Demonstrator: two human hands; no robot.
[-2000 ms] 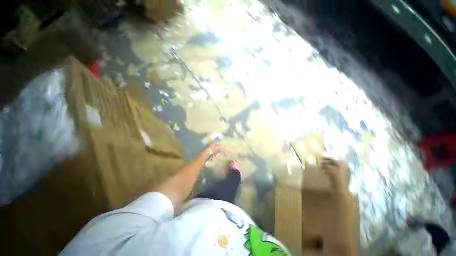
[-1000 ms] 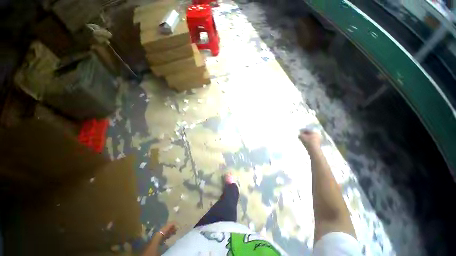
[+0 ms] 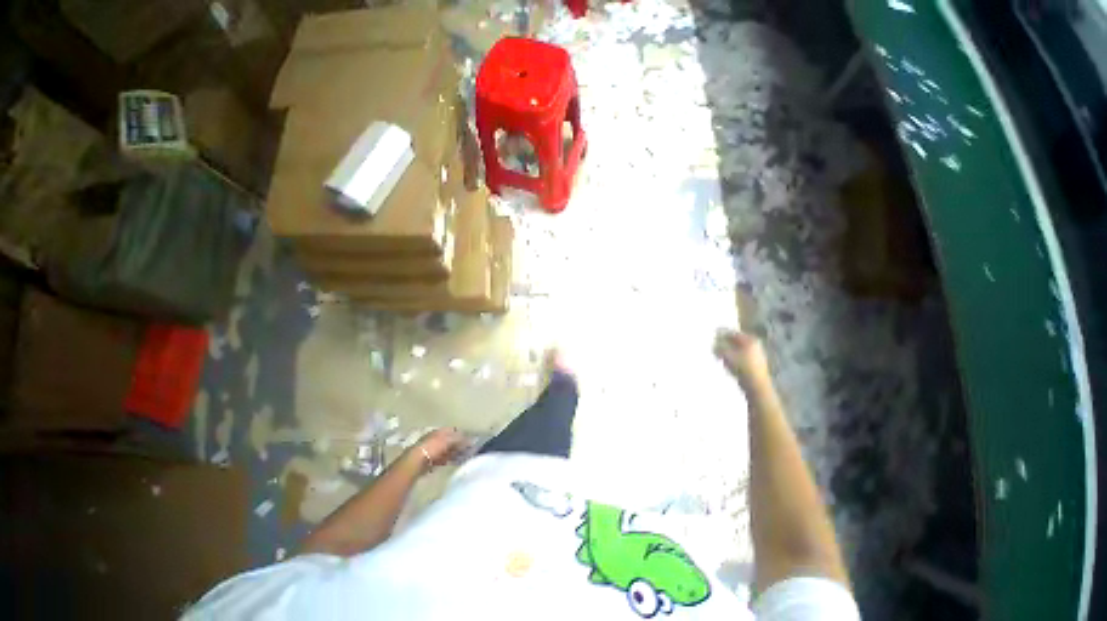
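My left hand (image 3: 444, 446) hangs low at the left of my body, small and somewhat blurred, with loose fingers and nothing visible in it. My right hand (image 3: 741, 354) is held out at the right over the bright floor, fingers loosely curled and slightly apart, with nothing visible in it. Nearest in front stands a stack of flat brown cartons (image 3: 410, 231). A white, shiny folded piece or small box (image 3: 370, 167) lies on top of it. Neither hand touches the stack.
A red plastic stool (image 3: 529, 103) stands right of the stack. A long green conveyor (image 3: 959, 243) curves along the right. A red crate-like object (image 3: 168, 374), dark wrapped bundles (image 3: 158, 249) and cardboard (image 3: 121, 534) are at the left. Scraps litter the floor (image 3: 389, 376).
The view has moved forward and turned. The carton stack and red stool are now nearer and larger. The open carton beneath my right hand at first has left the view.
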